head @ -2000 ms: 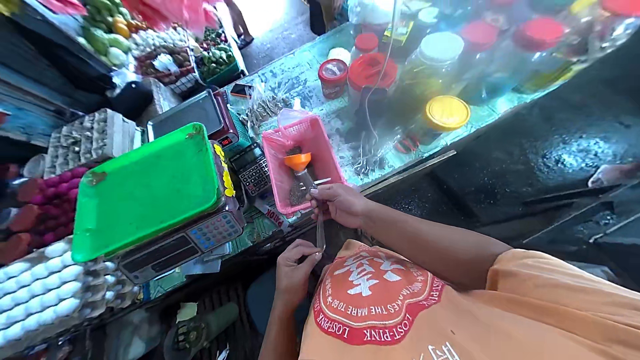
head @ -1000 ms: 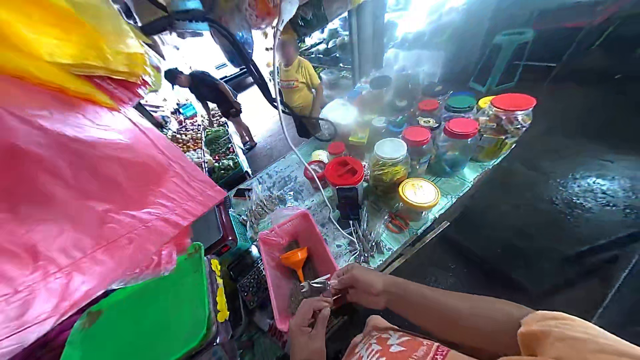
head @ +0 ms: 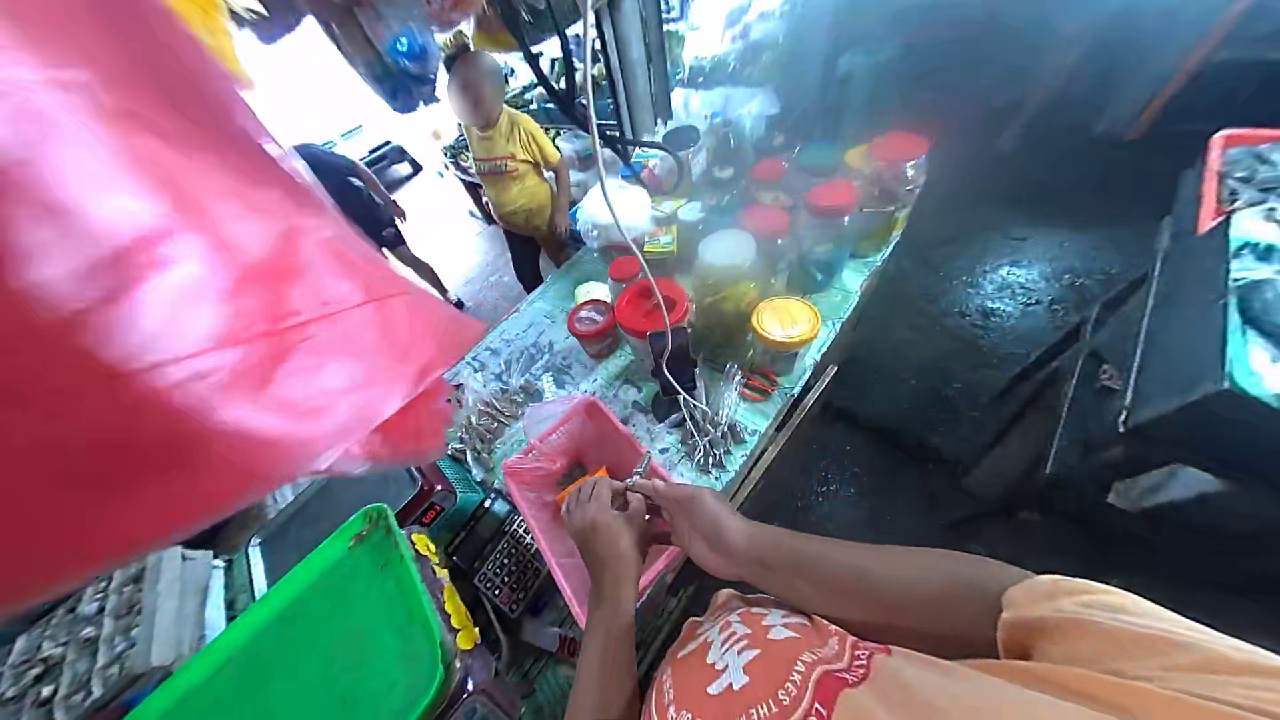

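Observation:
Both my hands meet over the right side of a pink plastic basket [head: 545, 535]. My left hand [head: 608, 525] has its fingers bent beside an orange funnel [head: 582, 484], which it partly covers; whether it grips the funnel is hidden. My right hand [head: 695, 520] pinches a small clear plastic packet [head: 640, 468] between thumb and fingers, close to the left fingertips. The basket's inside is lined with clear plastic, and dark contents show faintly. Filled small plastic packets [head: 490, 410] lie behind the basket, and more packets [head: 712, 435] lie to its right.
A green tray [head: 330, 620] and a calculator [head: 510, 565] are left of the basket. Lidded jars, one yellow-topped [head: 785, 322], stand farther back beside a phone [head: 673, 360] and a white cable. Pink plastic bags [head: 200, 330] hang at left. A person in yellow [head: 510, 170] stands beyond the counter.
My hands have moved from the basket's near edge to over it, beside the funnel. The view has swung up and to the right, with the hanging pink plastic now large at left.

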